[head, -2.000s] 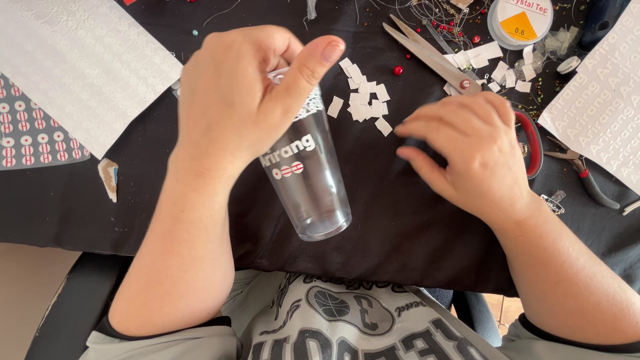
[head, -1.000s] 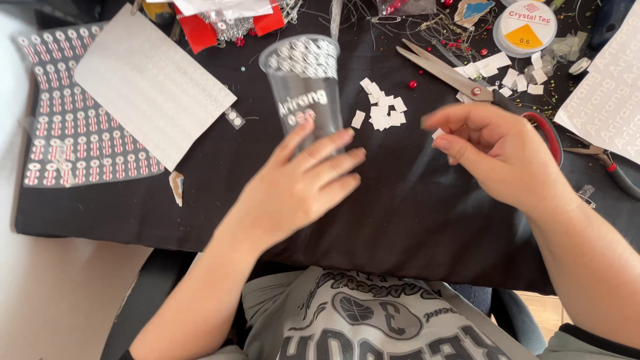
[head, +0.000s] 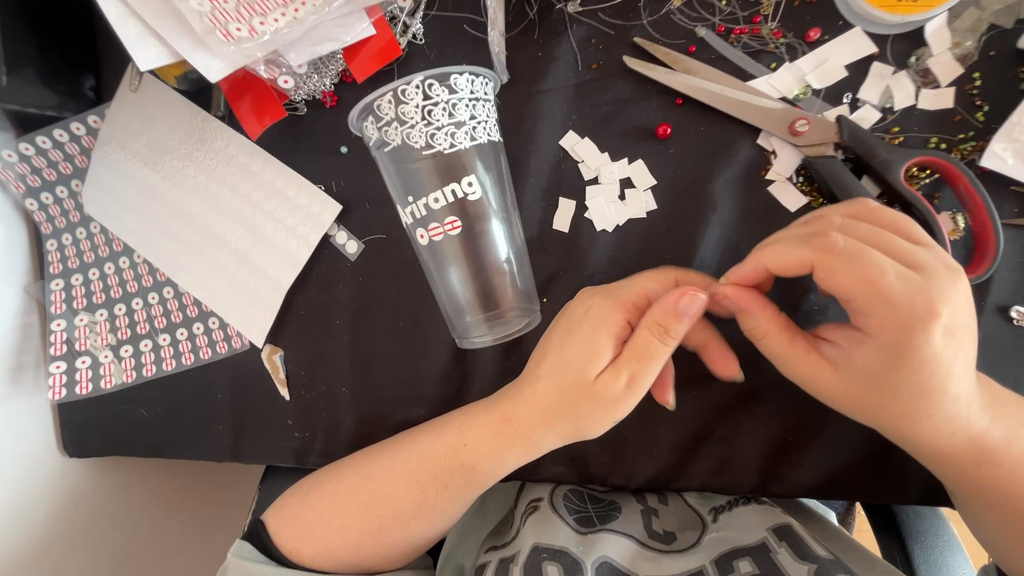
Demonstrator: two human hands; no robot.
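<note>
My left hand [head: 616, 352] and my right hand [head: 872, 312] meet by their fingertips over the black cloth. Something very small may be pinched between them; the fingers hide it. A clear plastic cup [head: 488, 272] lies on its side to the left, its rim toward the far side, with white patterned stickers round the rim and white lettering above small round red-and-white stickers. Small white paper pieces [head: 612, 192] lie in a loose pile between the cup and the scissors [head: 752, 104]. The scissors, partly spread, have black and red handles beside my right hand.
At the left a white embossed sheet [head: 216, 192] overlaps a sheet of round stickers [head: 144, 328]. Packets and metal chains [head: 316, 76] lie at the top left. A thread spool [head: 892, 12], red beads [head: 663, 130] and more white scraps [head: 900, 88] are at the top right.
My left hand has let go of the cup and moved right to meet my right hand. One second ago my right fingers held a small white piece.
</note>
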